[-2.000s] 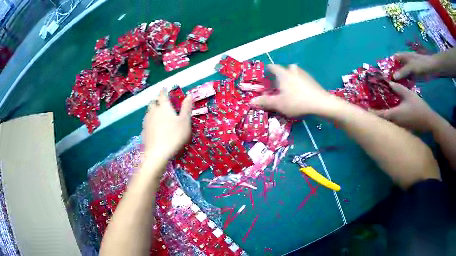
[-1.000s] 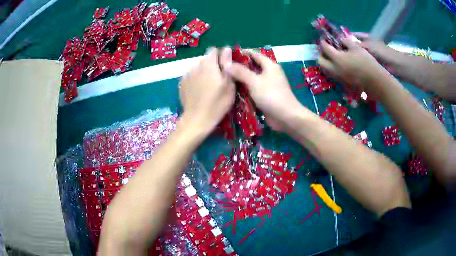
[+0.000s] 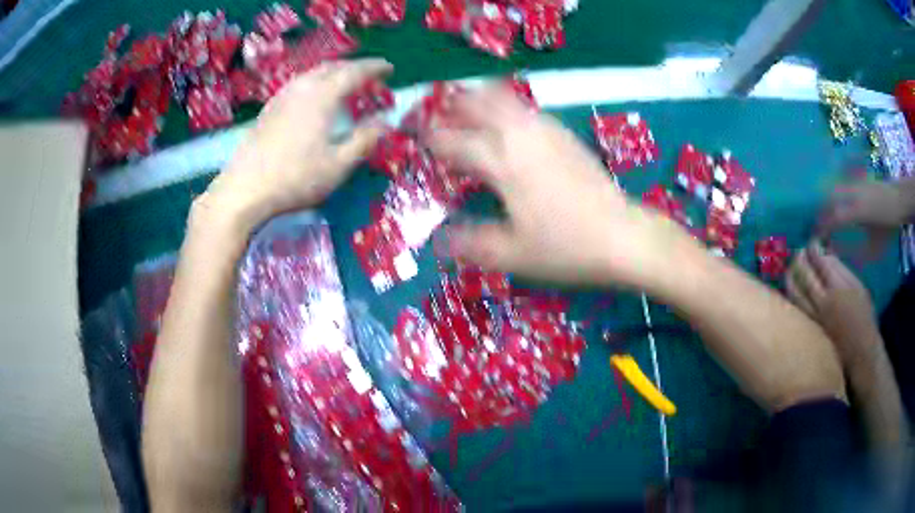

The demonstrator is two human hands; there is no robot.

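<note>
Small red single boards (image 3: pixel 492 351) lie in a heap at mid-bench, with more loose boards (image 3: pixel 379 250) just above it. My left hand (image 3: pixel 301 130) is at the pale rail, its thumb and fingers apart around a small red board; blur hides whether it grips it. My right hand (image 3: pixel 512 180) is blurred over the boards, fingers and thumb spread wide, with red boards beside and partly under it. Cutters with a yellow handle (image 3: pixel 643 385) lie right of the heap; their jaws are blurred.
Red panels (image 3: pixel 381 451) and bubble wrap (image 3: pixel 301 271) lie at lower left beside a tan carton (image 3: pixel 40 301). More boards (image 3: pixel 206 60) lie beyond the rail (image 3: pixel 572 88). Another person's hands (image 3: pixel 833 281) are at the right near scattered boards (image 3: pixel 717 190).
My hands have moved apart from the bunch of boards they held together. Boards now lie loose between them, and more lie beyond the rail. The other person's hands have moved right and down.
</note>
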